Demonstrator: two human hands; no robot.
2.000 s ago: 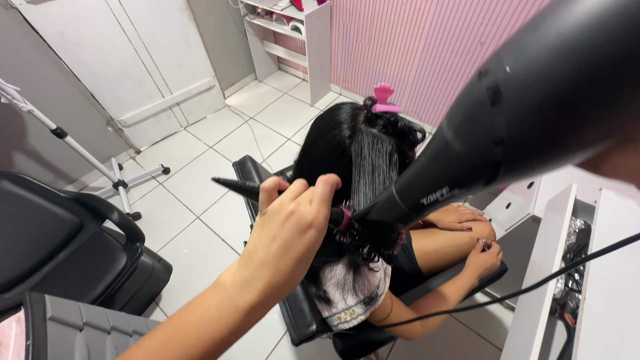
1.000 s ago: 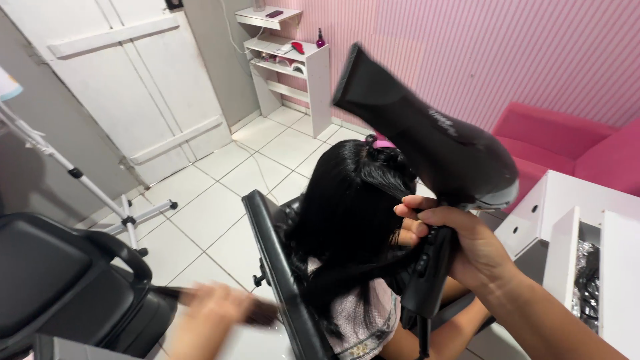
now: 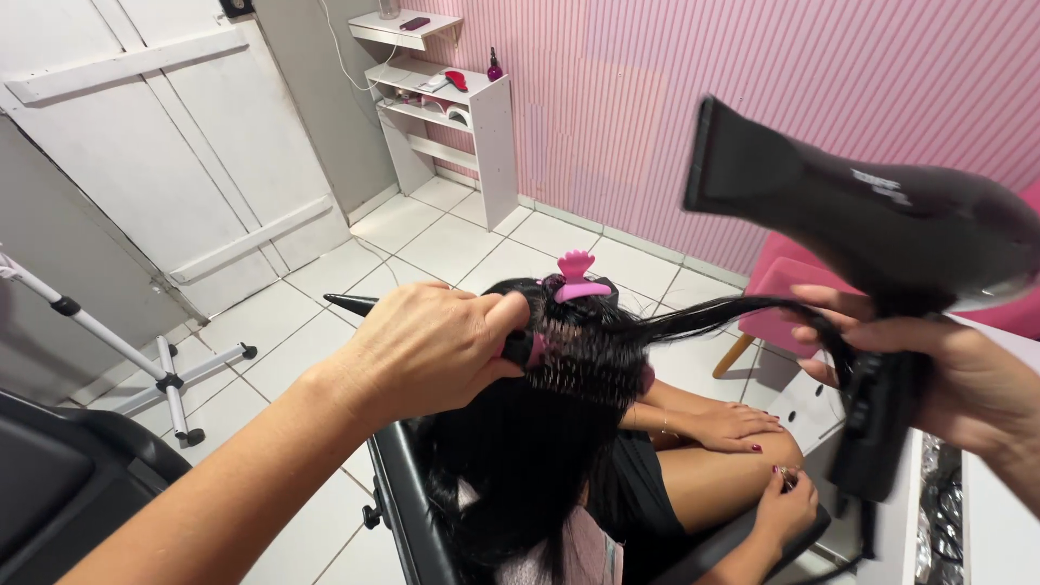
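Note:
My left hand grips the handle of a round hair brush, whose black pointed handle tip sticks out at the left. Its bristles lie against the black hair of a seated person. In my right hand is a black hair dryer, held by the handle, its flat nozzle pointing left, above and away from the hair. A strand of hair stretches from the brush to my right fingers. A pink claw clip holds hair on top of the person's head.
The person sits in a black salon chair, hands on or near the lap. A white drawer unit and a pink chair stand at the right. At the left are a black chair and a white wheeled stand; white shelves stand behind.
My left hand, blurred low at the left a second ago, is now at the head with the brush in the hair. The dryer, against the hair two seconds ago, is now away from it.

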